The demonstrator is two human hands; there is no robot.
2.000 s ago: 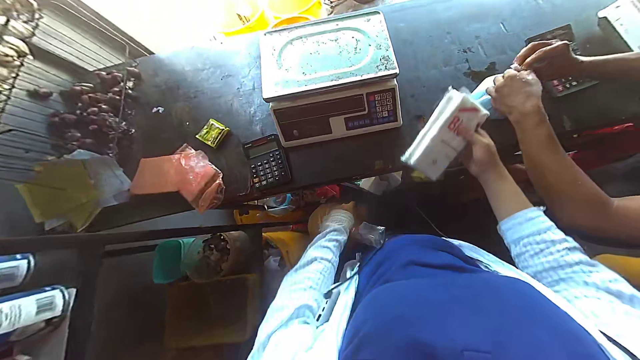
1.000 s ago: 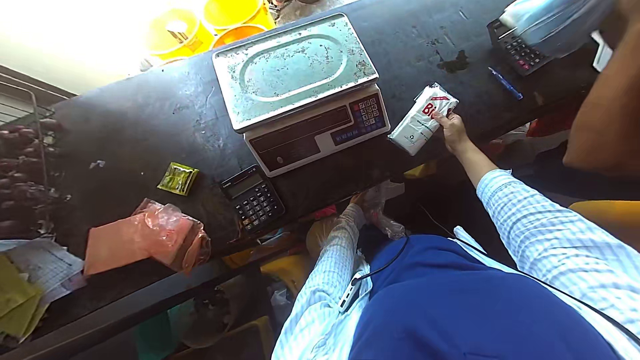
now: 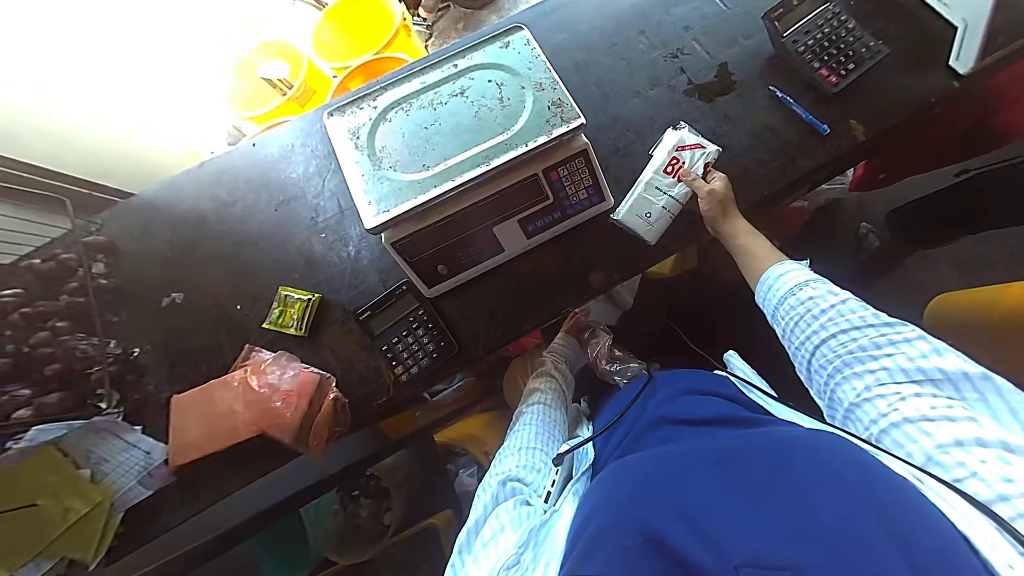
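Note:
My right hand (image 3: 714,200) holds the lower right side of a white plastic-wrapped packet (image 3: 660,188) with red print, which lies at the dark counter's front edge, right of the electronic scale (image 3: 456,120). My left hand (image 3: 574,323) reaches under the counter edge, beside a crumpled clear plastic bag (image 3: 612,354); its fingers are mostly hidden, so I cannot tell whether it grips anything. A black calculator (image 3: 408,332) sits just left of the scale's front. Further left are a small yellow-green sachet (image 3: 292,310) and a stack of orange plastic bags (image 3: 256,400).
A second calculator (image 3: 826,40) and a blue pen (image 3: 800,110) lie at the right of the counter (image 3: 224,216). Yellow buckets (image 3: 356,32) stand behind it. Onions (image 3: 56,320) and papers (image 3: 112,456) are at the left. A yellow chair (image 3: 980,320) is at the lower right.
The packet, held up above the counter two seconds ago, now rests on it under my right hand. The other person's hands and arms have left the view at the right. The view has shifted.

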